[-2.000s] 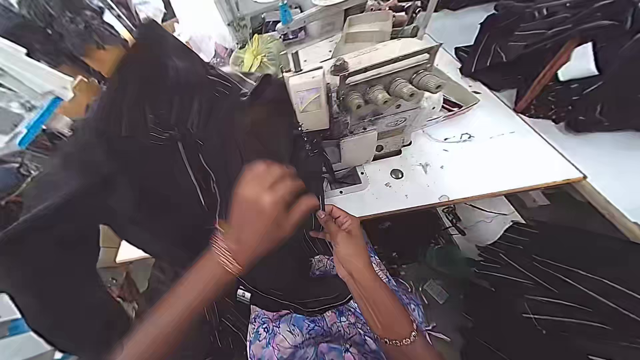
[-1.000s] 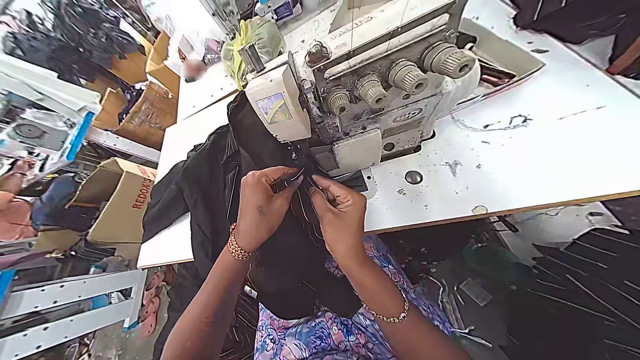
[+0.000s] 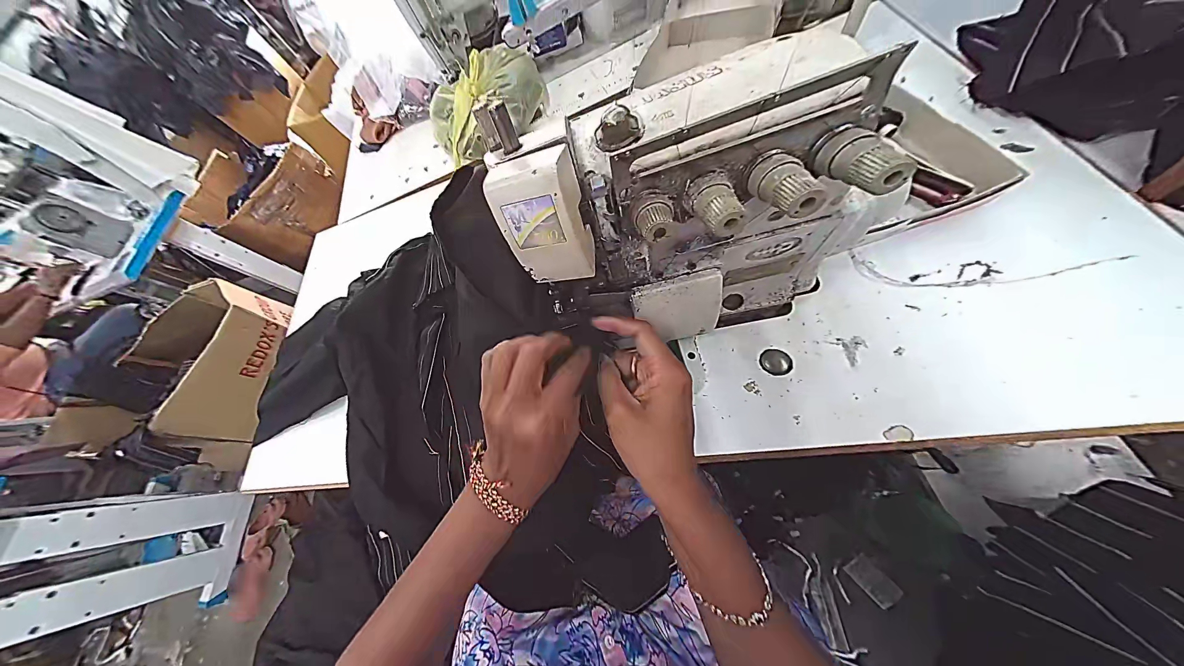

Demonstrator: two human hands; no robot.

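Black fabric with loose pale threads (image 3: 388, 370) spreads across the left end of the table and hangs down over my lap. My left hand (image 3: 532, 407) grips this cloth just in front of the needle area of an overlock sewing machine (image 3: 740, 176). Close beside it on the right, my right hand (image 3: 647, 398) pinches the same cloth between thumb and fingers. The fingertips of both hands nearly meet below the presser foot, which is mostly hidden by the cloth and the machine's head.
A yellow-green plastic bag (image 3: 490, 92) stands behind the machine. Cardboard boxes (image 3: 222, 361) and another white machine table (image 3: 120, 546) lie to the left. More black fabric is at the top right (image 3: 1082, 65) and lower right (image 3: 1082, 573). A person's bare foot shows at lower left.
The black garment, held up at the left two seconds ago, now lies on the table. Both hands have moved to the cloth by the needle area. The view has shifted closer to the machine.
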